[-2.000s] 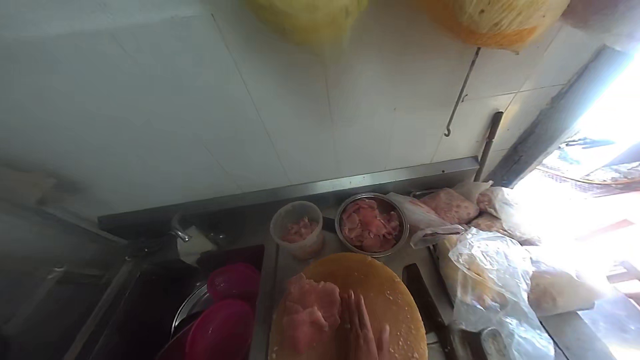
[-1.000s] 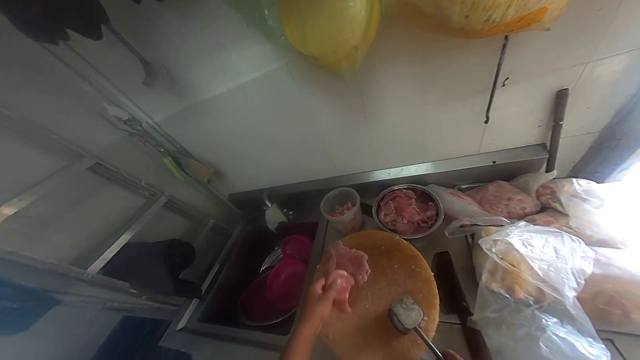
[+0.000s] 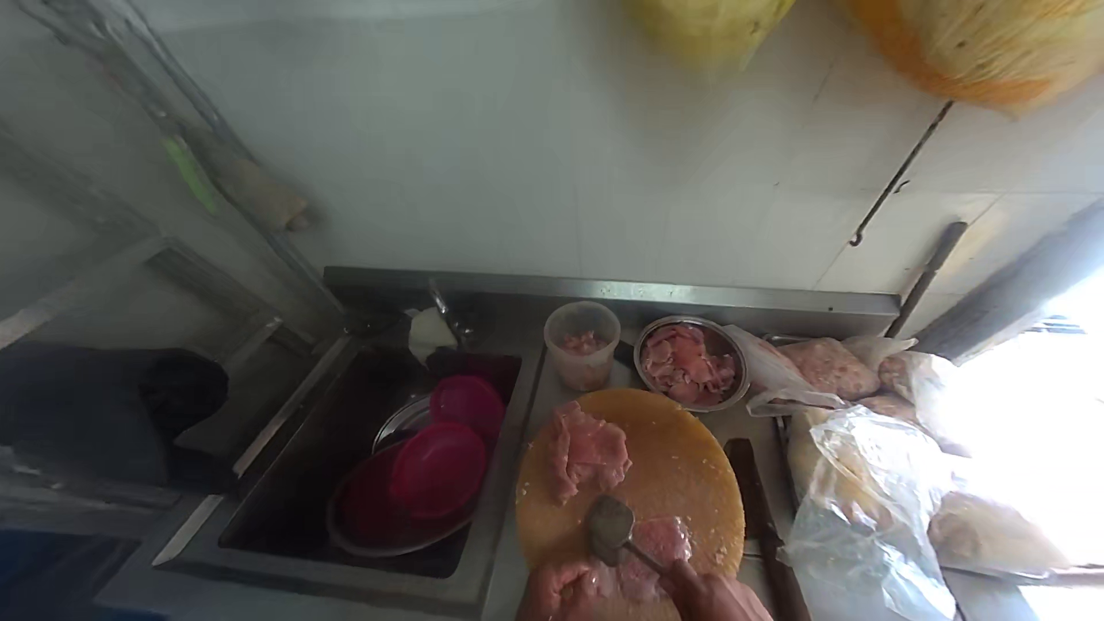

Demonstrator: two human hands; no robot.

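Note:
On a round yellowish cutting board (image 3: pixel 690 448) lie a folded piece of raw meat (image 3: pixel 591 450) at the upper left and a flatter piece (image 3: pixel 662 543) near the bottom edge. My right hand (image 3: pixel 711 595) grips the handle of a metal meat mallet (image 3: pixel 610 528), its head over the left part of the flat piece. My left hand (image 3: pixel 561 591) rests at the board's lower left, touching the meat beside the mallet head; its fingers are partly cut off by the frame.
Behind the board stand a plastic tub (image 3: pixel 583 345) and a metal bowl (image 3: pixel 692 362), both with meat. A cleaver or large knife (image 3: pixel 759 517) and plastic bags (image 3: pixel 871 509) lie to the right. At left, a sink (image 3: pixel 285 483) holds pink bowls (image 3: pixel 440 470). Filled bags (image 3: pixel 975 47) hang above.
One second ago my left hand held meat over the board's left side; now it is lower, beside a flat piece. The mallet has moved left across the board. The view has shifted.

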